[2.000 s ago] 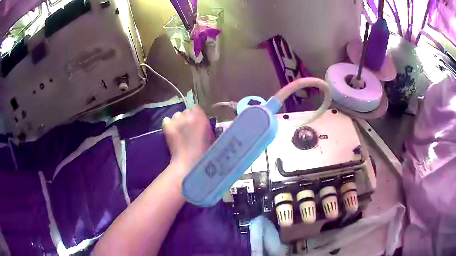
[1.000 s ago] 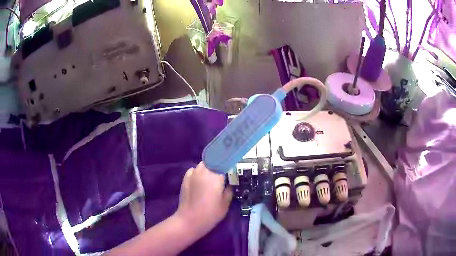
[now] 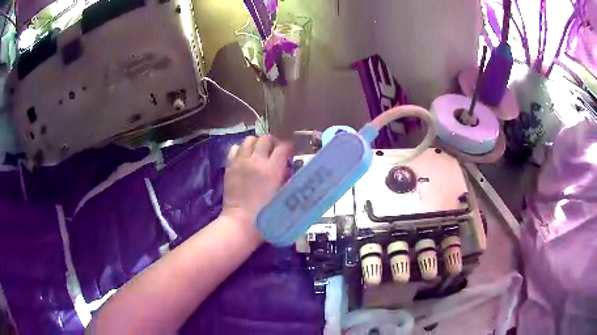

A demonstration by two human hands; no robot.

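Note:
The shiny purple quilted panel (image 3: 118, 229) fills the left side and reaches the overlocker. White edging strips (image 3: 75, 288) run along its seams and far edge. My left hand (image 3: 255, 171) is on the panel's far part, left of the machine, slightly blurred with fingers bent; whether it grips fabric I cannot tell. The off-white overlocker (image 3: 425, 186) has four cream dials (image 3: 399, 262) in front. The pale blue lamp (image 3: 314, 190) hangs over its needle area and hides part of it. Pale material (image 3: 379, 322) lies below the machine. My right hand is not visible.
A beige case-like appliance (image 3: 111, 78) stands behind the panel, with a white cord beside it. A glass vase with flowers (image 3: 281, 52) is at the back. A white thread cone (image 3: 465, 124) and a purple cone (image 3: 495, 75) stand behind the machine. Pink-tinted cloth (image 3: 563, 229) is at right.
My left hand moved from the far edge toward the needle area, then back to the far part of the panel. The panel's folds and seam lines shifted. The view also moved slightly.

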